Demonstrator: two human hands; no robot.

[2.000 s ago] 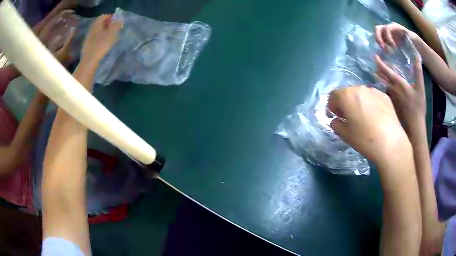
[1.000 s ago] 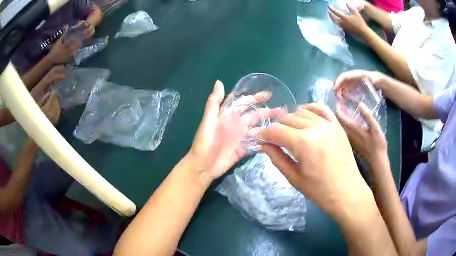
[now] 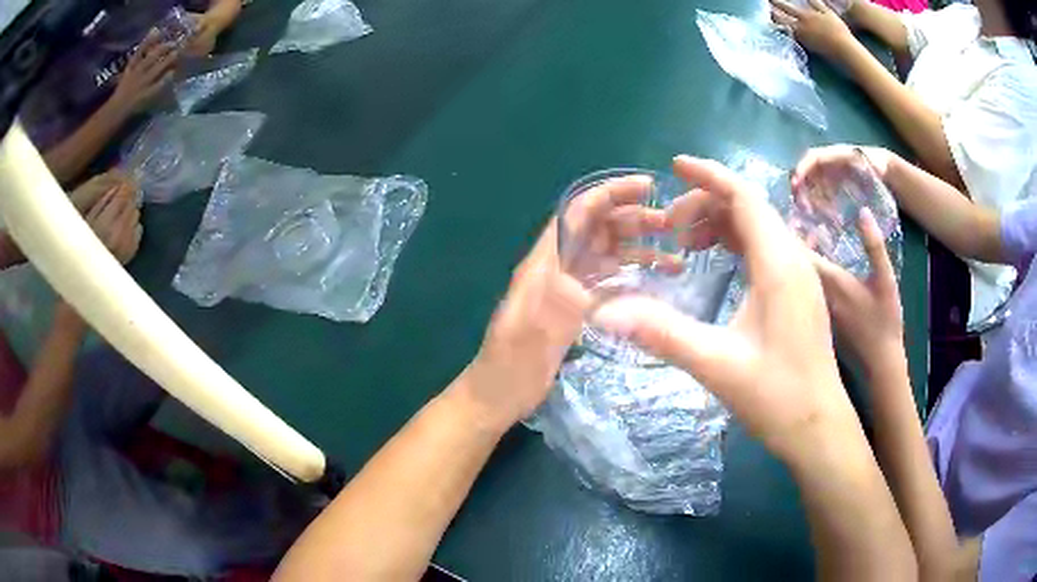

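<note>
My left hand (image 3: 534,307) and my right hand (image 3: 751,301) are raised over the dark green table at the centre. Between them they hold a clear cup (image 3: 608,244), its round rim showing at the top. The fingers of both hands curve around it. A crumpled clear plastic bag (image 3: 648,438) lies on the table just below my hands. Whether it touches the cup cannot be told.
A flat clear bag with a round ring inside (image 3: 301,233) lies to the left. More bags (image 3: 322,25) (image 3: 764,66) lie farther back. A cream pipe (image 3: 142,324) crosses the left foreground. A neighbour's hands (image 3: 859,267) hold a clear cup close on the right.
From two seconds ago, my left hand has moved from the left bag to the centre. In the last second, both hands have curled around the cup; my right hand has opened out from its pinch.
</note>
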